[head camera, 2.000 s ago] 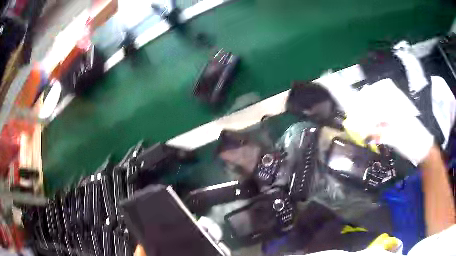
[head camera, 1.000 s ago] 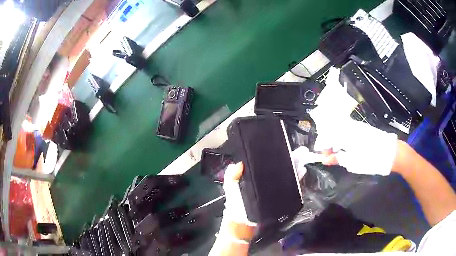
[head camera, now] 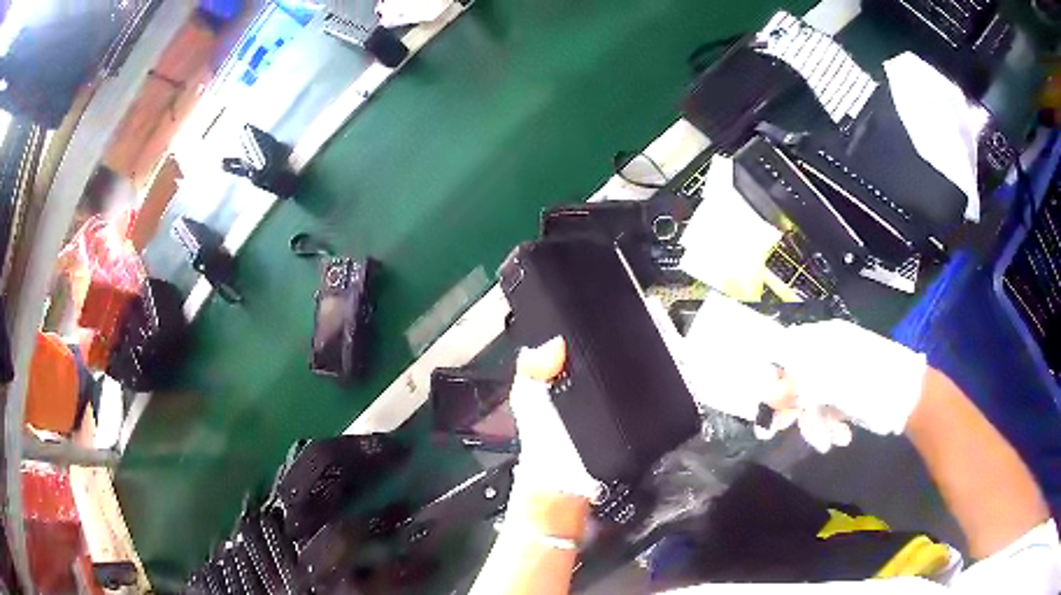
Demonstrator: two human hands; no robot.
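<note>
A black handheld unit (head camera: 611, 349) is tilted in front of me, its plain black face towards me. My left hand (head camera: 547, 430), in a white glove with a bare thumb tip, is shut on its left side. My right hand (head camera: 832, 384), in a white glove, is just right of the unit with its fingers bent. A white patch (head camera: 721, 349) lies between it and the unit; I cannot tell if it is cloth, paper or glove. A small dark spot shows at the right fingertips, too unclear to name.
A green belt (head camera: 500, 151) carries another unit (head camera: 341, 316). Rows of standing units (head camera: 250, 558) are at lower left. More units and a printed sheet (head camera: 820, 64) lie at upper right. A blue crate (head camera: 989, 302) is at the right edge, yellow cloth (head camera: 913, 558) at lower right.
The unit has come up into view, held in my left hand. Since one second ago my right hand has moved slightly away from its right edge. The belt unit appears further left.
</note>
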